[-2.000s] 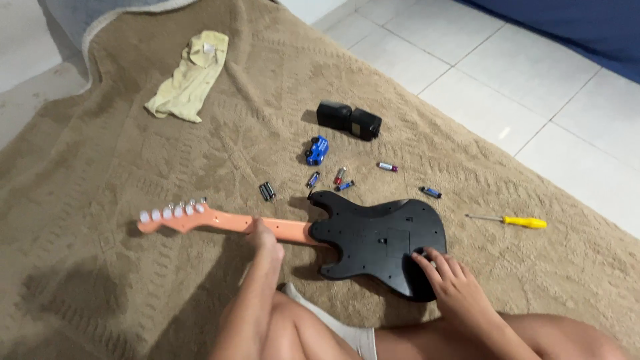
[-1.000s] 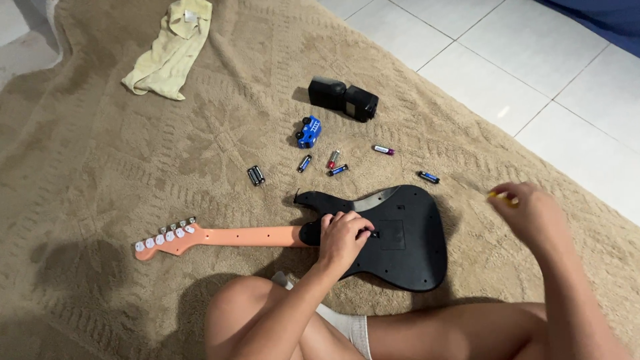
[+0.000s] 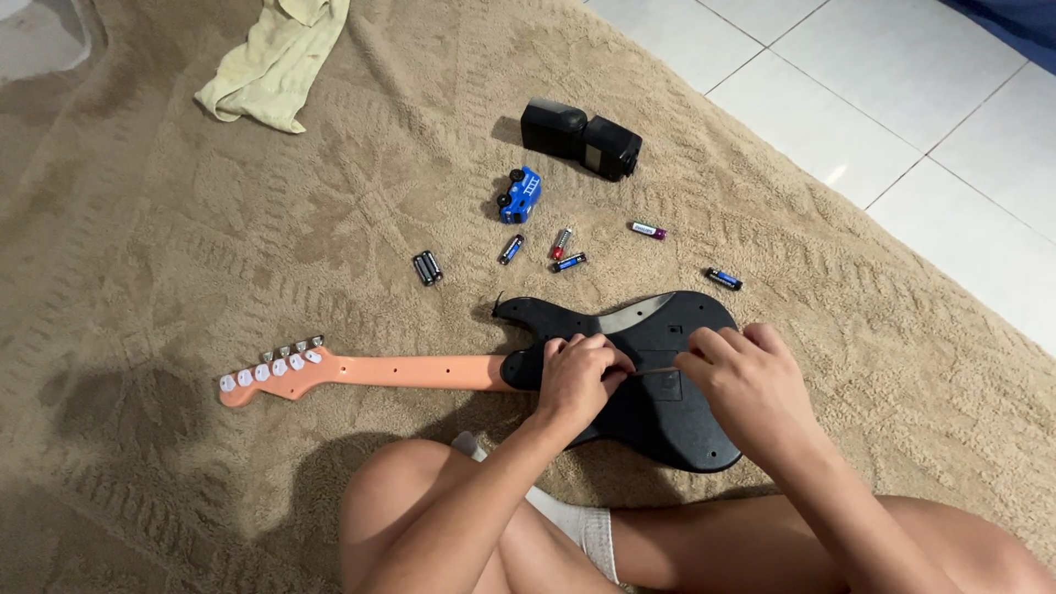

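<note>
A toy electric guitar [image 3: 693, 421] lies face down across the blanket before me, its black plastic back up and its orange neck [image 3: 421, 373] pointing left. My right hand [image 3: 742, 371] grips a screwdriver [image 3: 656, 371] over the guitar's back; its handle is hidden in my fingers and the thin shaft points left. My left hand [image 3: 582, 371] is at the shaft's tip, thumb and fingertips pinched together; whether they hold the tip or a small part cannot be told. A rectangular battery cover [image 3: 667, 386] is beside the shaft.
Beyond the guitar lie several loose batteries [image 3: 568, 262], a pair of dark batteries [image 3: 428, 268], a blue toy car [image 3: 520, 195] and a black camera flash [image 3: 580, 139]. A pale yellow cloth [image 3: 276, 70] is at the upper left. The blanket [image 3: 371, 165] ends at a tiled floor [image 3: 891, 99].
My right hand has picked up the yellow-handled screwdriver from the blanket on the right and brought it over the guitar. My left hand has moved from the neck to the guitar's back.
</note>
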